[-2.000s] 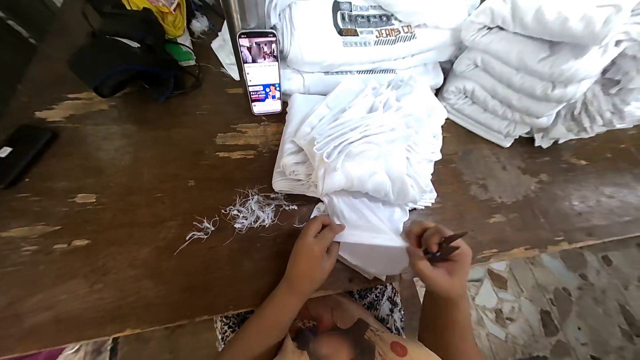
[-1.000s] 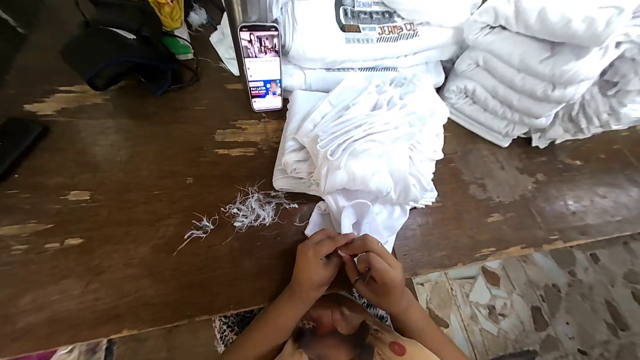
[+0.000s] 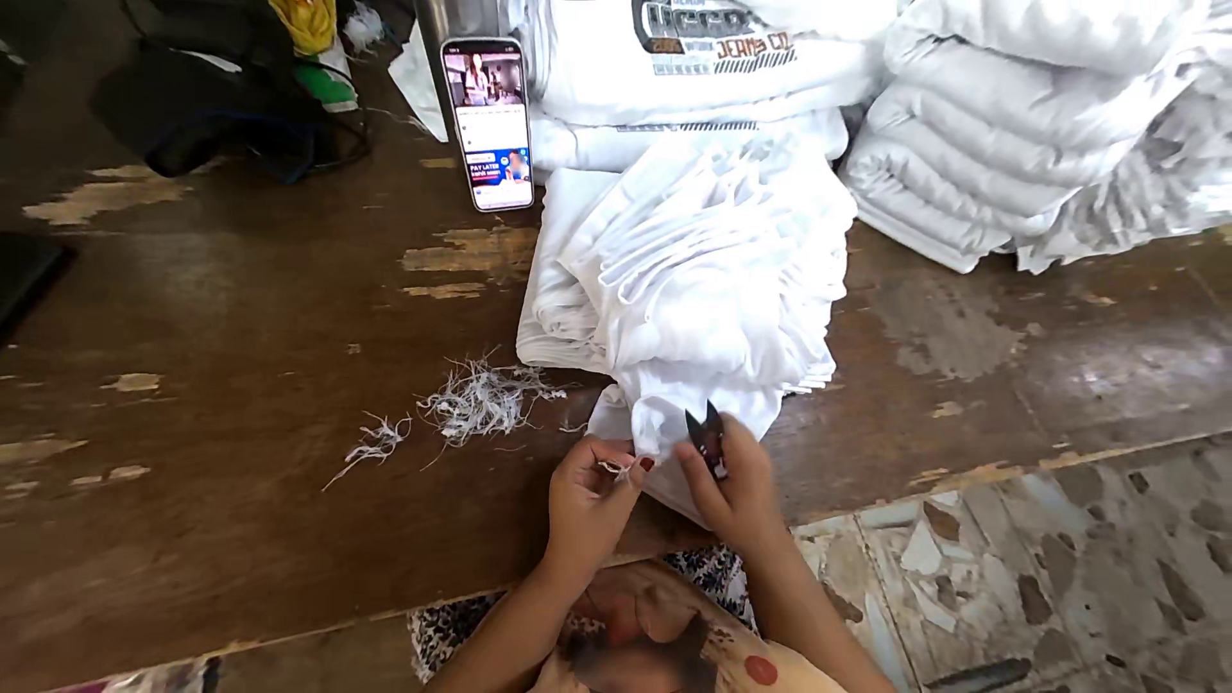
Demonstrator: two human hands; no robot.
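Observation:
My left hand (image 3: 592, 496) pinches the edge of a white cloth garment (image 3: 674, 409), with loose white thread between thumb and fingers. In my right hand (image 3: 736, 481) are dark thread snips (image 3: 707, 438), their two pointed blades apart and directed away from me, just right of the pinched edge. The garment hangs over the near table edge from a ruffled pile of white garments (image 3: 712, 260). A small heap of white thread clippings (image 3: 486, 399) lies to the left, with a smaller tuft (image 3: 375, 443) beside it.
A lit phone (image 3: 489, 125) stands upright behind the clippings. Folded white garments with print (image 3: 597, 67) are stacked at the back, another white stack (image 3: 972, 144) at the right. A black item (image 3: 202, 106) lies back left on the worn wooden table (image 3: 241, 385).
My hands were together at the cloth one second ago and are now apart. The snips, hidden then, now show upright in my right hand; two seconds ago they pointed right.

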